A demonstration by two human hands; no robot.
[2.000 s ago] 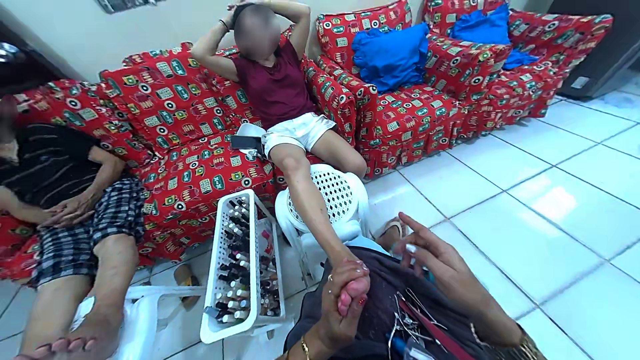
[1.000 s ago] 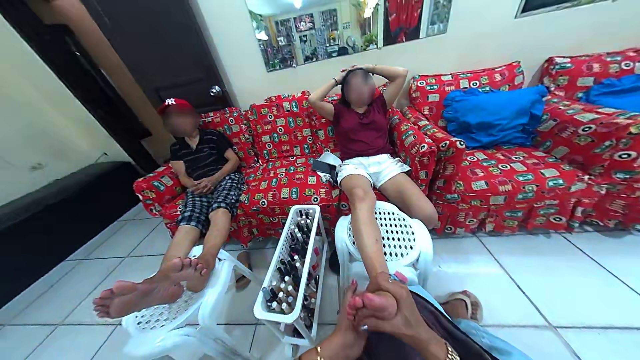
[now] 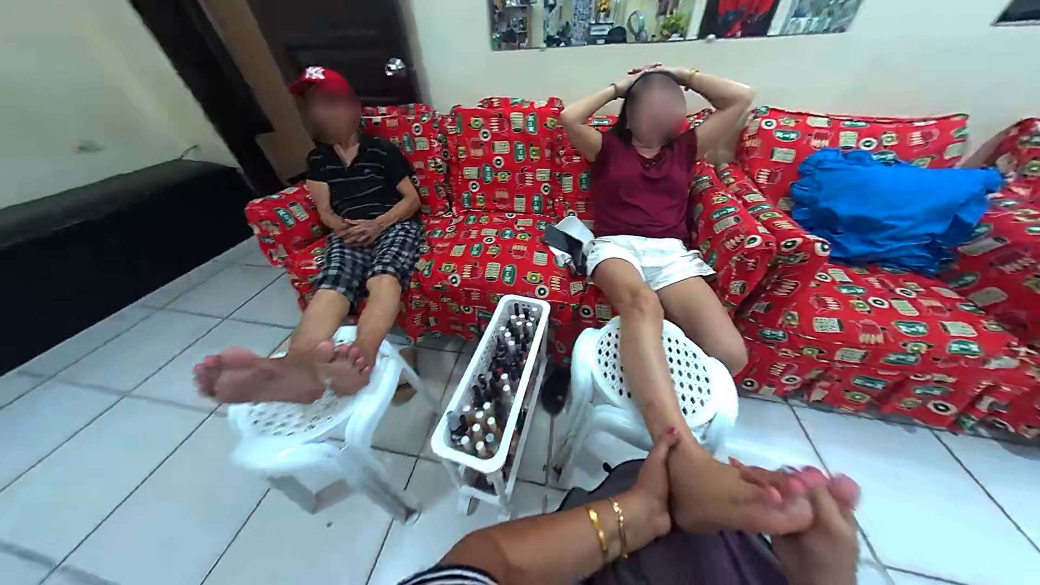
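Observation:
A person in a maroon shirt stretches one leg over a white plastic stool (image 3: 705,390), and that bare foot (image 3: 727,496) lies above the dark cloth (image 3: 674,561) on my lap. My left hand (image 3: 656,487), with gold bracelets at the wrist, holds the foot around its heel and ankle. At the toes is my right hand (image 3: 821,528), its fingers wrapped over the front of the foot and partly hidden by it.
A white plastic basket rack (image 3: 445,443) full of nail polish bottles stands between two stools. On the left stool (image 3: 357,422) rest the bare feet of a person in a red cap. Behind are sofas (image 3: 504,162) with red patterned covers and a blue pillow (image 3: 886,207).
My right hand, raised apart from the foot two seconds ago, is now on its toes. My left hand has gone from the front of the foot to the heel. The view has shifted left.

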